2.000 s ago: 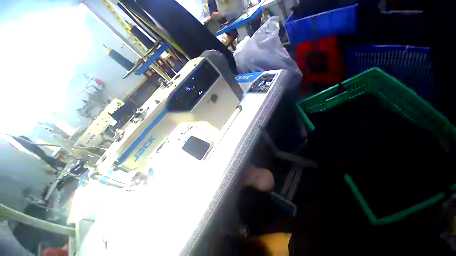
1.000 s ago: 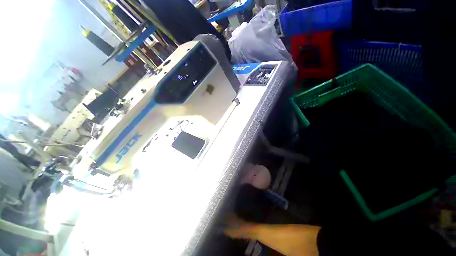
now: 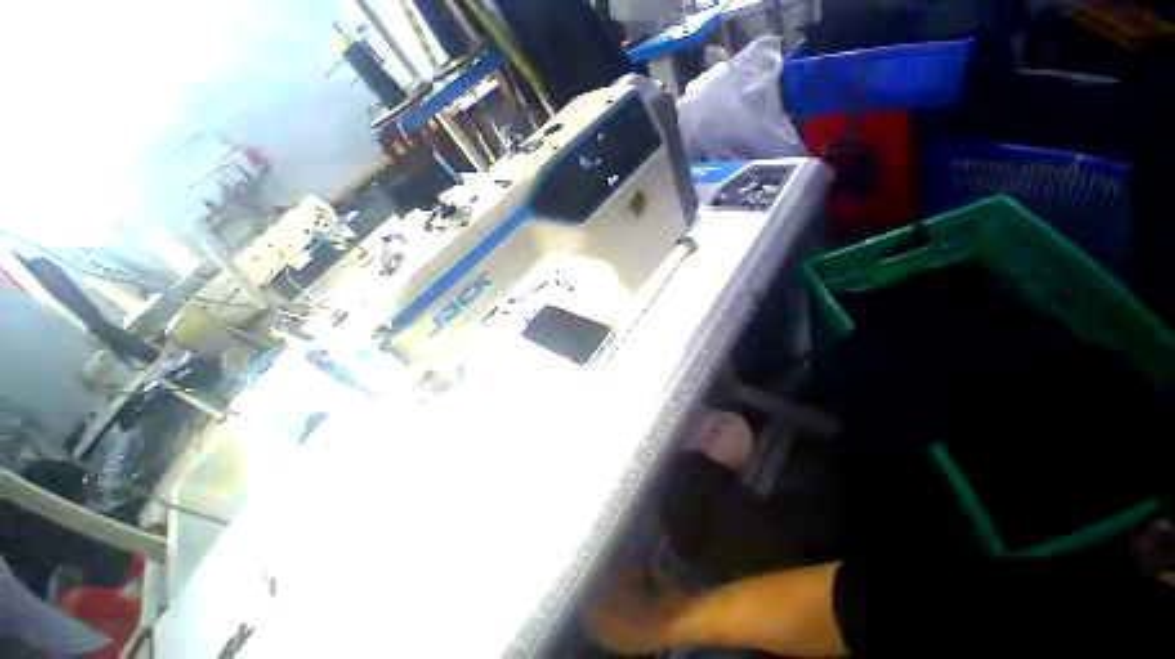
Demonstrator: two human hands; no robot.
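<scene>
A bare forearm comes in from a black sleeve at the bottom right and looks like my right arm. My right hand (image 3: 629,615) is low beside the table's front edge, blurred and dim; its fingers and any hold cannot be made out. My left hand is not in view. The white sewing machine (image 3: 554,232) with blue stripe and "JACK" stands on the white table (image 3: 425,528). Its needle area is lost in glare. A black mobile phone (image 3: 567,334) lies on the machine bed. Black cloth (image 3: 992,386) fills the green crate (image 3: 1085,530) on the right.
Blue crates (image 3: 889,77) and a red object (image 3: 866,165) stand behind the green crate. A clear plastic bag (image 3: 744,103) is behind the machine's far end. A pale round object (image 3: 723,439) is below the table edge. Small dark items (image 3: 236,640) lie at the table's lower left.
My right forearm has come further into view since the oldest frame, its hand low by the table edge. The view has shifted, so machine and crate appear further right than one second ago.
</scene>
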